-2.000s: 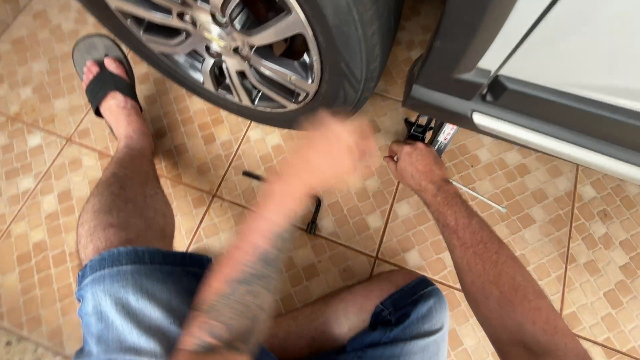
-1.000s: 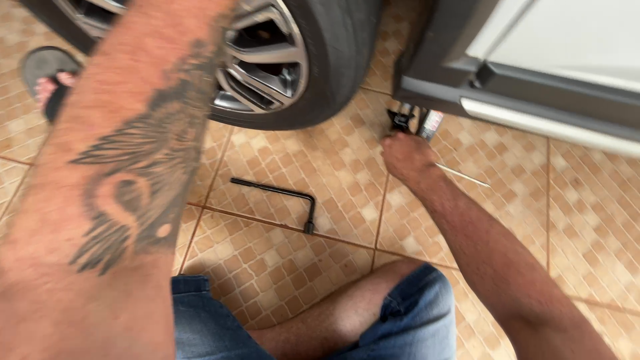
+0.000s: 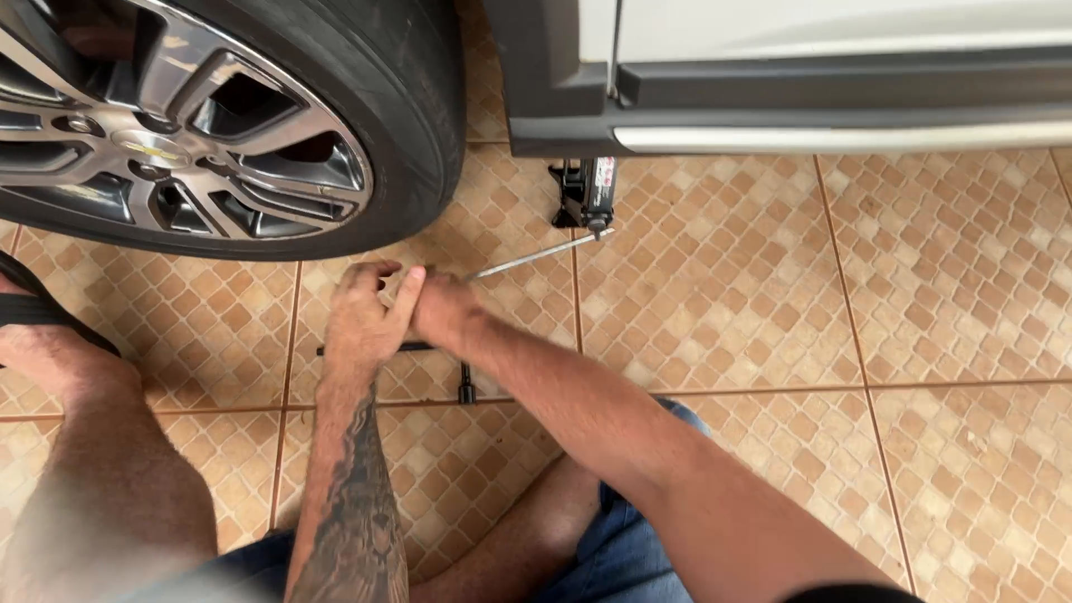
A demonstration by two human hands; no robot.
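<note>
My right hand [image 3: 444, 308] is closed around the near end of a thin metal rod [image 3: 536, 255]. The rod's far end meets the screw end of a black car jack [image 3: 596, 197], which stands under the car's sill. Against the right hand rests my left hand [image 3: 362, 314], thumb raised and fingers bent; whether it grips the rod too is hidden. On the tiles below the hands lies a black L-shaped lug wrench [image 3: 466, 389], partly covered by them. The car's alloy wheel [image 3: 151, 149] with its tyre [image 3: 410, 109] is at upper left.
The car's dark plastic sill [image 3: 754, 96] with a light trim strip [image 3: 837, 138] runs across the upper right. My foot in a black sandal [image 3: 38, 310] is at the left, near the tyre. Beige tiled floor [image 3: 963, 276] lies around.
Both hands have come together left of the jack; the right hand was at the jack before. The rod pointed to the lower right and now points to the lower left.
</note>
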